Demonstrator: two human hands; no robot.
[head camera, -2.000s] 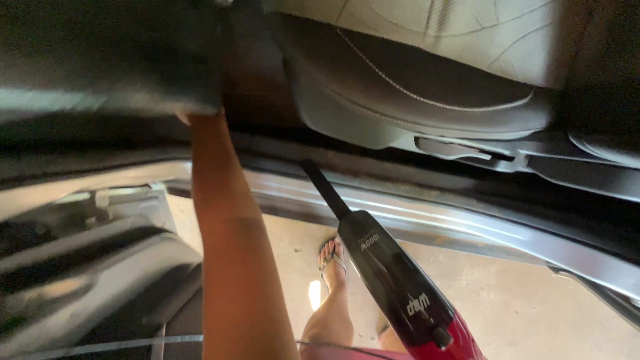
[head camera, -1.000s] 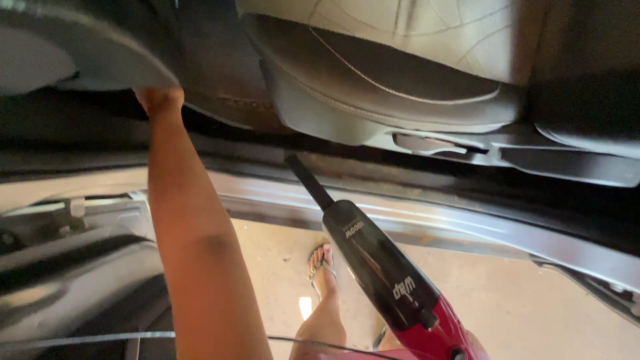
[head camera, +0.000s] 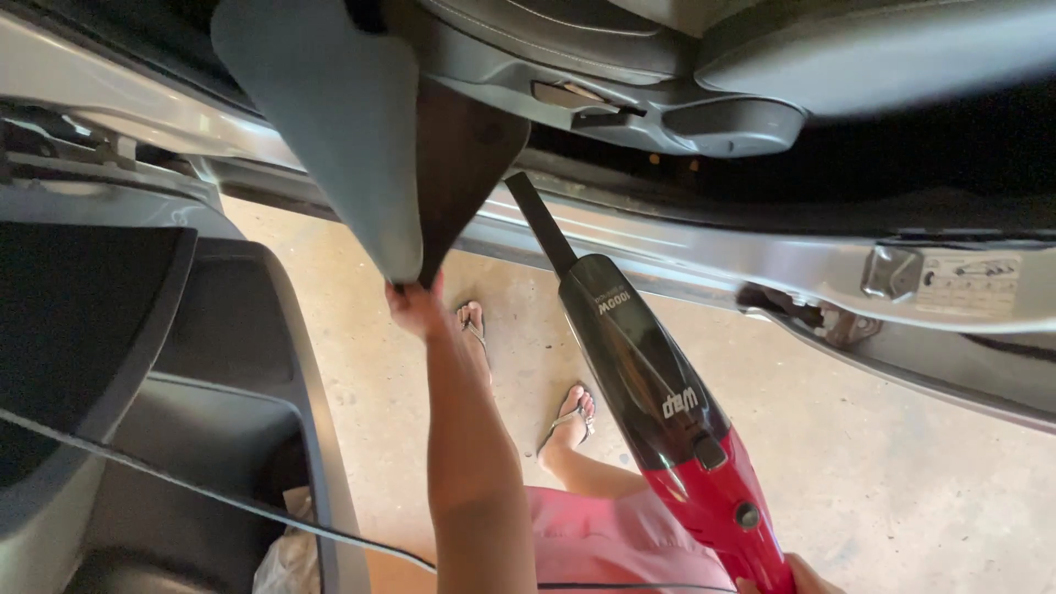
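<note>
My left hand grips the corner of a dark car floor mat, which hangs bent from the front footwell out across the door sill. At the bottom edge, partly cut off, my right hand holds the handle of a red and black Wap handheld vacuum cleaner. The vacuum's narrow black nozzle points at the sill, just right of the mat's edge.
The car seat with its side lever lies beyond the metal door sill. An open door with a storage pocket stands at left, crossed by a power cord. My sandaled feet are on the floor.
My left hand has come out of the footwell, bringing the mat's corner over the sill. The vacuum stays in my right hand. The view has shifted.
</note>
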